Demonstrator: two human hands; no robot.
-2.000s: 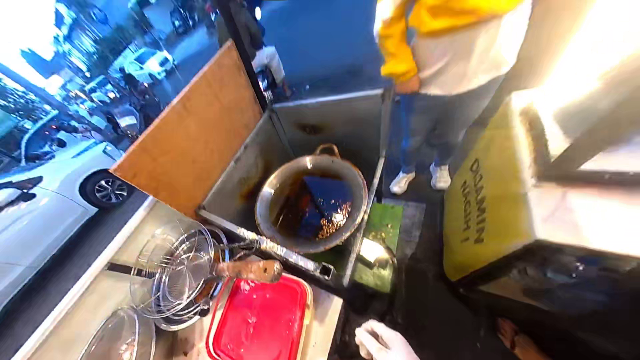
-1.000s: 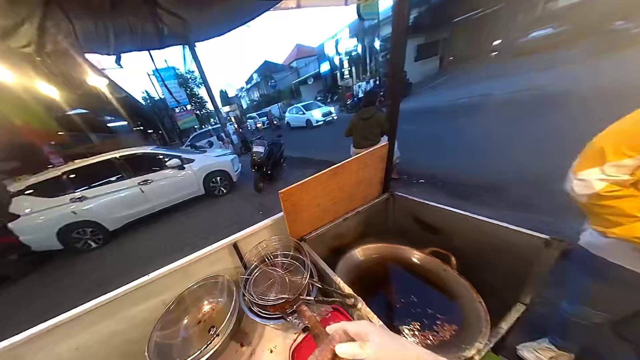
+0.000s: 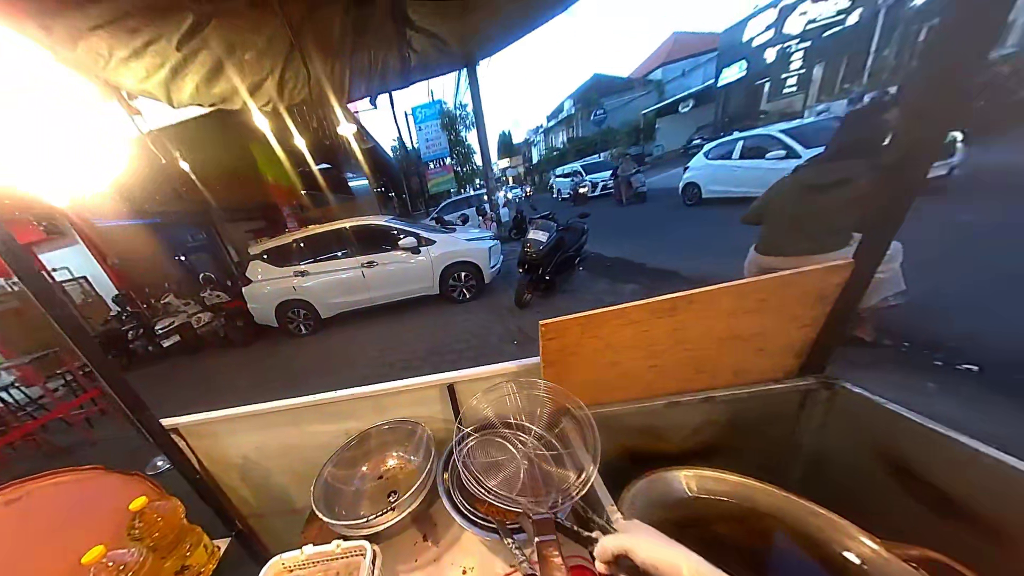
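My right hand point(image 3: 652, 549), in a whitish glove, reaches in at the bottom edge, right beside the metal handles of wire utensils. Its fingers are partly cut off, so a firm grip cannot be made out. Round wire-mesh strainers point(image 3: 528, 448) lie stacked over a metal bowl point(image 3: 450, 500), a brown handle point(image 3: 549, 548) pointing toward me. Left of them stands a round metal bowl point(image 3: 374, 476) with a see-through look and bits inside. On the right is a large metal wok point(image 3: 720, 484) with dark contents. My left hand is out of view.
A wooden board point(image 3: 696, 336) and a metal-walled enclosure point(image 3: 920, 448) surround the wok's far side. A white plastic basket point(image 3: 324, 558) and bottles of yellow oil point(image 3: 172, 536) stand at the lower left. Beyond are a dark post point(image 3: 872, 208), a person point(image 3: 824, 208), a motorcycle point(image 3: 552, 252) and cars.
The view has swung left and up toward the street. My gloved hand, at the brown handle one second ago, is now to the right of it.
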